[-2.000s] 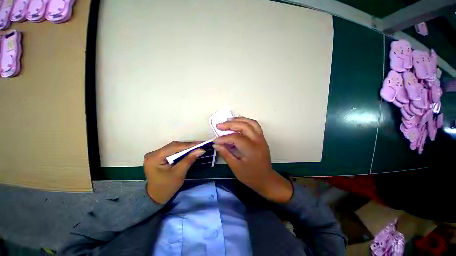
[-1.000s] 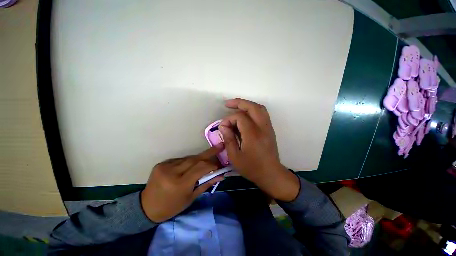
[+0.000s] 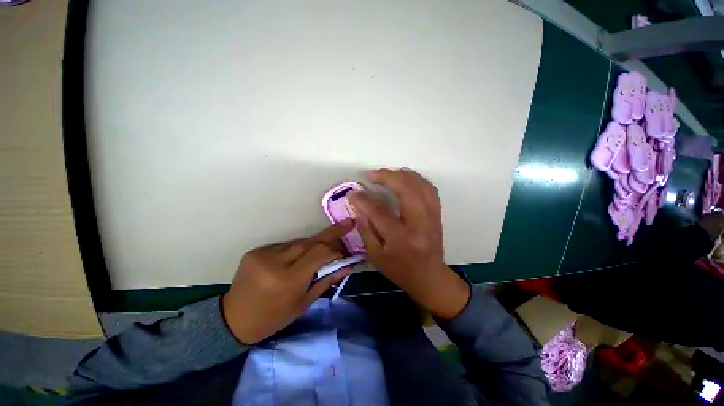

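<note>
A pink housing half (image 3: 339, 208) is held near the front edge of the cream mat (image 3: 238, 103). A small dark piece shows at its far end. My left hand (image 3: 278, 277) grips the housing's near part with its fingertips and also holds a white-edged striped panel (image 3: 336, 266) under its fingers. My right hand (image 3: 405, 238) is at the housing's right side, its fingers bent over it and slightly blurred. Its fingertips hide part of the housing, and I cannot tell if they pinch anything.
A heap of pink shells (image 3: 635, 158) lies on the dark green bench (image 3: 548, 158) at right. Brown cardboard (image 3: 36, 174) is at left beyond a dark strip. A plastic-wrapped pink bundle (image 3: 564, 358) sits in an open carton at lower right, near a dark-clothed person.
The striped panel was held in front of the housing; now both are lower and the housing shows its inside. Since a second ago, my right fingers have shifted slightly off the housing's far end.
</note>
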